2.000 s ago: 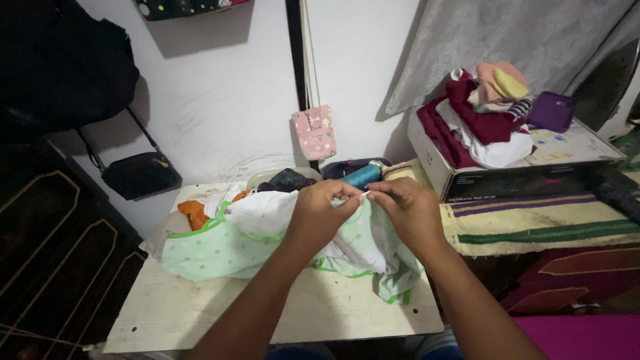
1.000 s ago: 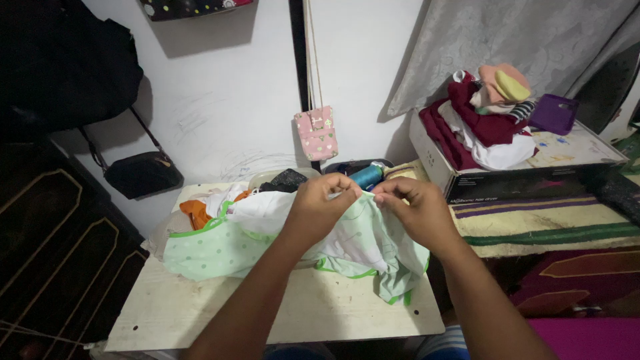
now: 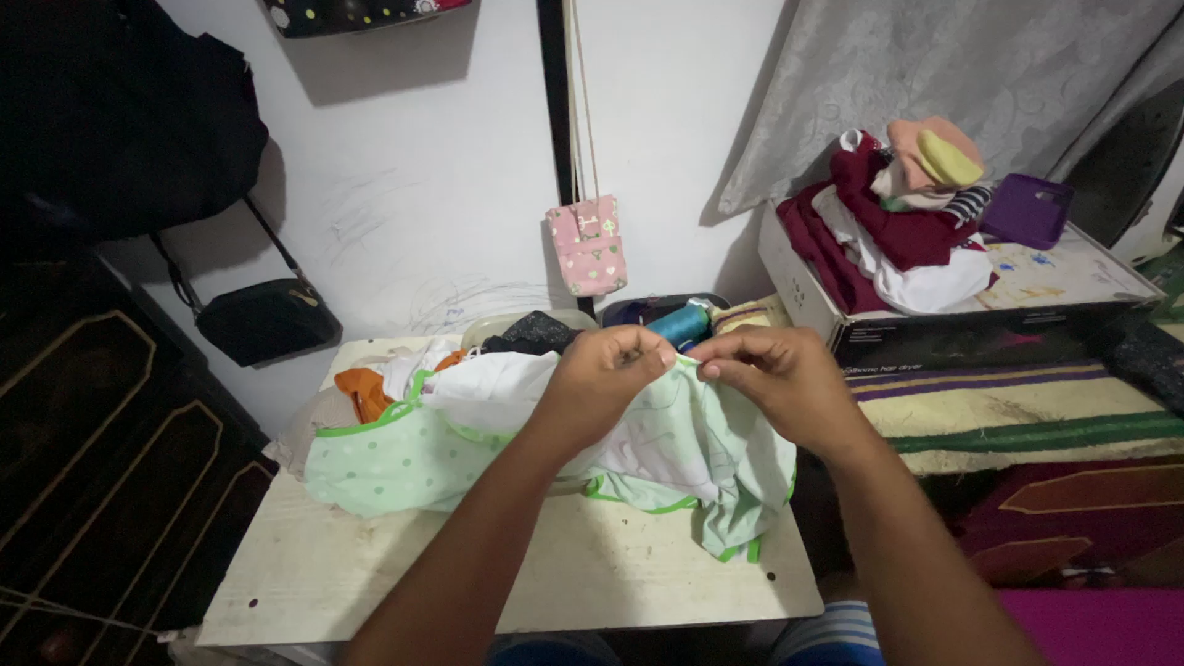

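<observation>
A pale green dotted cloth garment with bright green edging (image 3: 398, 467) lies across a small whitish table (image 3: 592, 564), its right part lifted off the top. My left hand (image 3: 606, 384) pinches the upper edge of this garment between thumb and fingertips. Close beside it, my right hand (image 3: 782, 384) pinches the same edge, the fingertips of both hands nearly meeting. Below my right hand the cloth hangs in folds near the table's right side. Behind the hands lies a teal thread spool or roll (image 3: 680, 324), partly hidden.
Orange cloth (image 3: 363, 393) and black cloth (image 3: 529, 333) lie at the table's back. On the right, a cardboard box (image 3: 980, 324) bears folded clothes (image 3: 888, 231) and a purple phone case (image 3: 1029, 211). A pink pouch (image 3: 589, 248) and a black handbag (image 3: 268, 322) hang by the wall.
Both hands still pinch the garment's edge, with only small shifts of the fingers. The garment's left part lies as before.
</observation>
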